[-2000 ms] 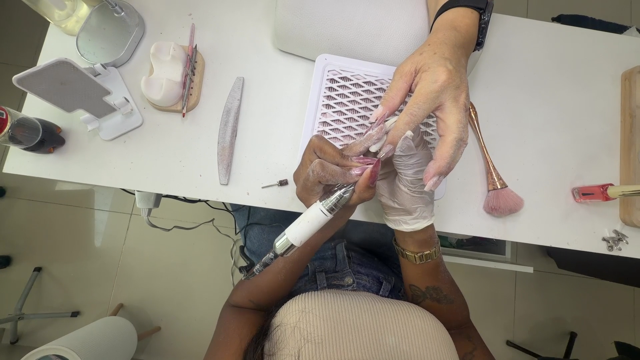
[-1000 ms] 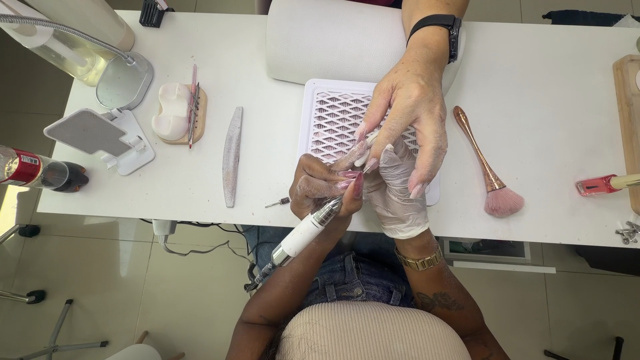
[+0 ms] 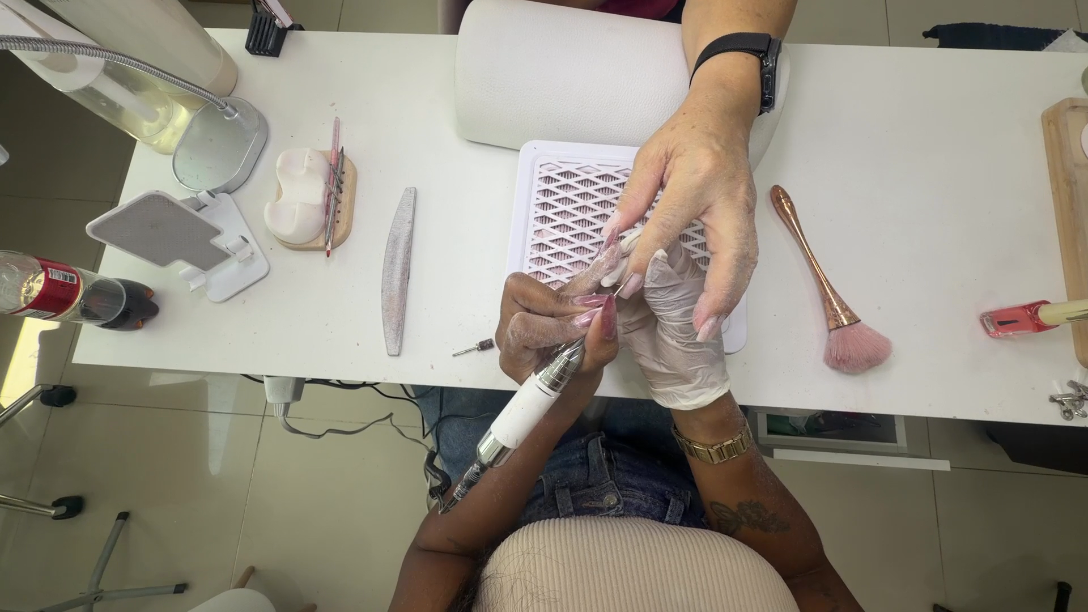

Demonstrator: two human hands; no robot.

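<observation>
My left hand grips the white and silver handpiece of an electric nail drill, its tip up against a fingernail of another person's hand. My right hand, in a whitish, dusty glove, holds that person's finger from below. Where the glove and the fingers overlap, the exact hold is partly hidden. Under the hands lies a white nail dust collector with a diamond-pattern grille. A loose drill bit lies left of my left hand, and a grey nail file is farther left.
Behind the dust collector is a white padded armrest. On the right lie a pink powder brush and a bottle of red polish. The left side holds a phone stand, a wooden tool rest, a lamp base and a drink bottle.
The view has shifted somewhat over the table. My left hand keeps hold of the drill, and my gloved hand stays at the other person's fingers.
</observation>
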